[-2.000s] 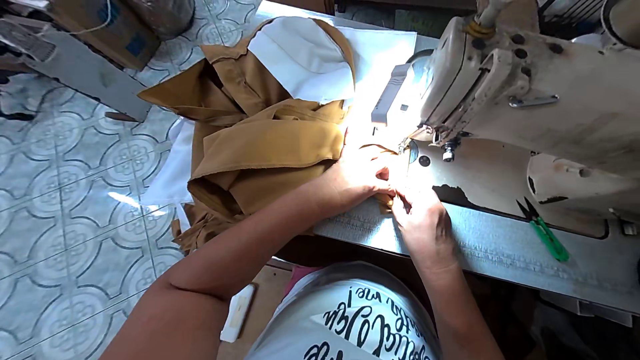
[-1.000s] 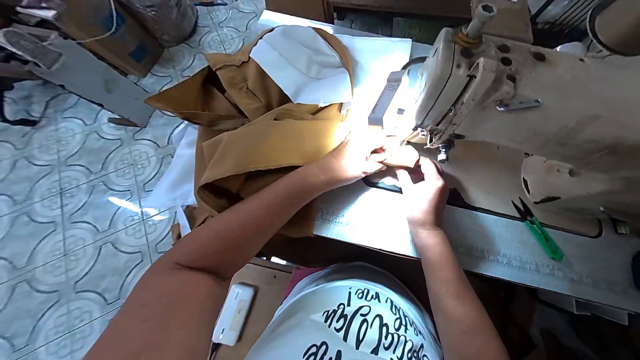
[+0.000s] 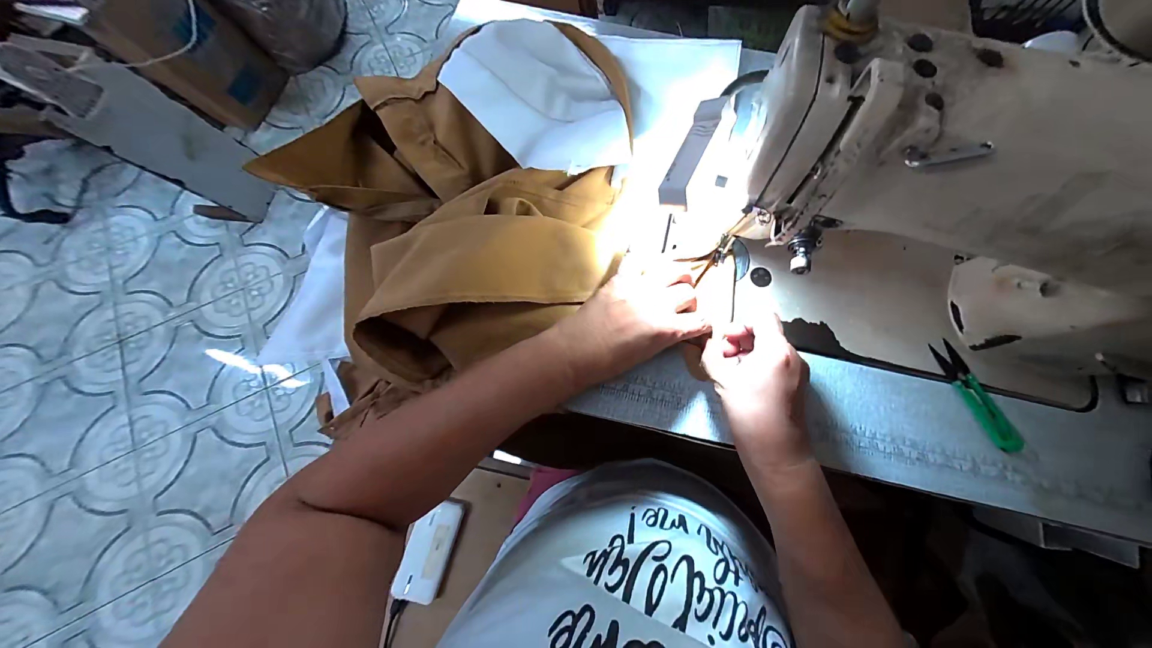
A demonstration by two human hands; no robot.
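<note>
Brown fabric (image 3: 504, 261) with white lining pieces (image 3: 540, 94) lies bunched to the left of the sewing machine (image 3: 1008, 144). My left hand (image 3: 643, 310) rests at the fabric's right edge, its fingers closed on a small part of the brown cloth just in front of the needle area (image 3: 723, 247). Close beside it, my right hand (image 3: 756, 364) has thumb and fingers pinched on the same bit of cloth, near the table's front edge. Glare from the machine's lamp washes out the cloth between the hands and the presser foot.
Green-handled thread snips (image 3: 985, 409) lie on the machine table (image 3: 882, 432) at the right, blades pointing away. A white power bank (image 3: 429, 551) with a cable sits below the table edge. Cardboard boxes (image 3: 171, 54) stand on the tiled floor at the upper left.
My right hand has come back from beside the presser foot toward the table's front edge. The left hand stays by the brown cloth.
</note>
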